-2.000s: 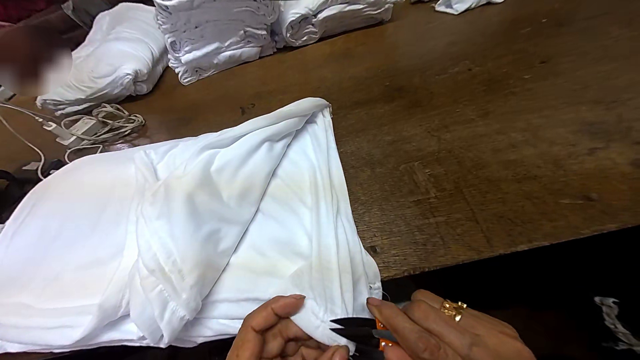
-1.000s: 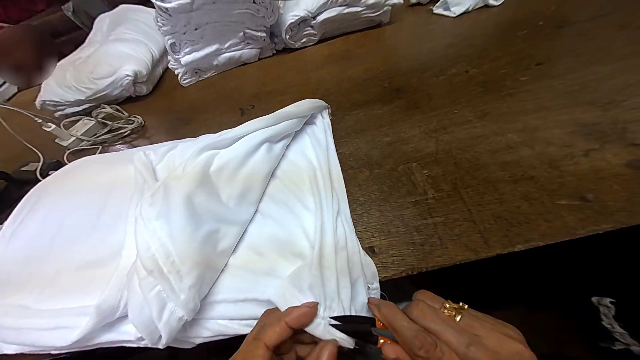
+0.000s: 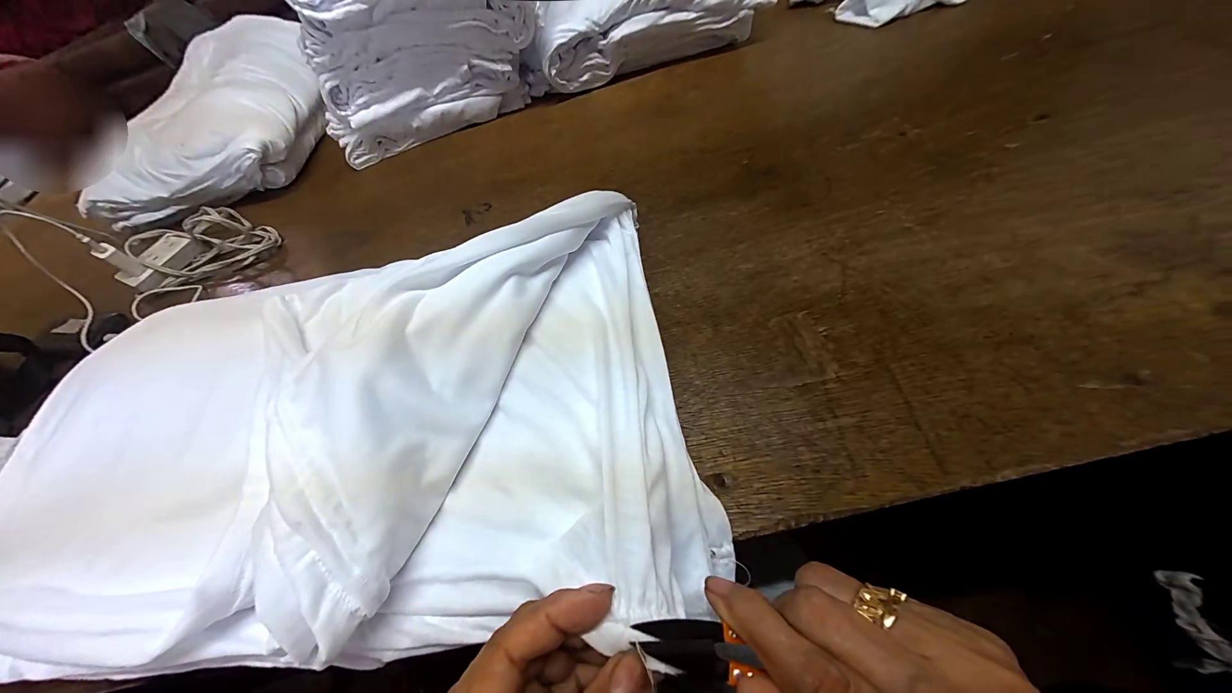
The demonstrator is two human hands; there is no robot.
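Observation:
White fabric garments (image 3: 452, 414) lie in a layered stack along the near edge of the wooden table, the top layer folded back diagonally. At the stack's lower right corner, my left hand (image 3: 563, 645) pinches a bit of the white cloth between thumb and fingers. My right hand (image 3: 847, 626), with a gold-coloured ring, holds a small cutting tool with dark blades and an orange part (image 3: 736, 650), perhaps thread snips. Its blades point left and meet the cloth beside my left fingertips. A loose thread shows near the corner. The lower parts of both hands are out of frame.
Folded white cloth piles (image 3: 423, 77) and a white bundle (image 3: 231, 115) stand at the back of the wooden table (image 3: 943, 250). A coiled pale cable with a plug (image 3: 168, 255) lies at the left. A blurred person's hand (image 3: 48, 125) shows at the upper left.
My left fingers have shifted slightly on the cloth at the corner. My right hand has stayed in nearly the same place with the tool. The blurred hand at the upper left has moved.

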